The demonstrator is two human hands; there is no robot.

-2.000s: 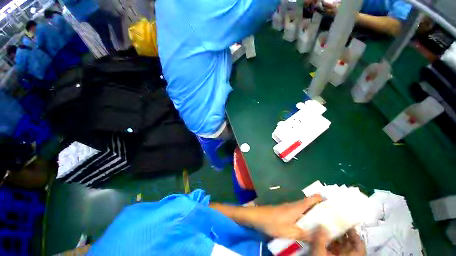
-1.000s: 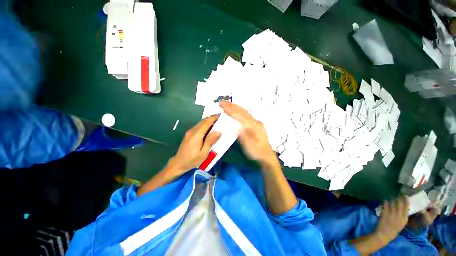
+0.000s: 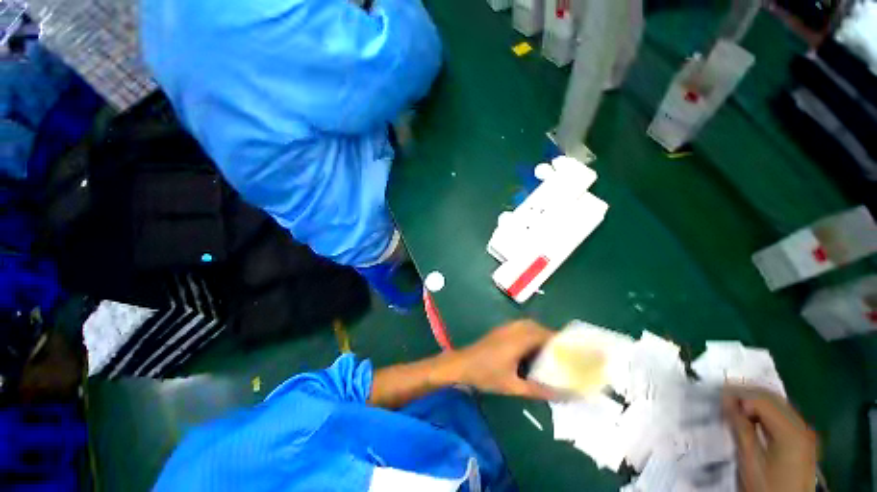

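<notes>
My left hand (image 3: 505, 360) grips a carton (image 3: 582, 356) whose end faces the camera; a blurred cream area shows in its opening. My right hand (image 3: 779, 442) is at the right side of the leaflet pile (image 3: 639, 423), cut off by the bottom edge. A blurred greyish leaflet shape is beside its fingers, but I cannot tell if it is held. The loose white leaflets lie beneath and between my hands. Behind them, a carton stack (image 3: 553, 231) lies on the green table, one red band showing.
A person in a blue smock (image 3: 288, 125) sits at the left table edge. A white disc (image 3: 435, 281) and a paper scrap (image 3: 532, 419) lie near that edge. A grey post (image 3: 587, 86) stands behind the carton stack. Wrapped upright cartons (image 3: 697, 96) line the far side.
The view has swung back toward the left and far side. My hands, together on the carton before, are apart; my left keeps a carton and my right has moved to the leaflets.
</notes>
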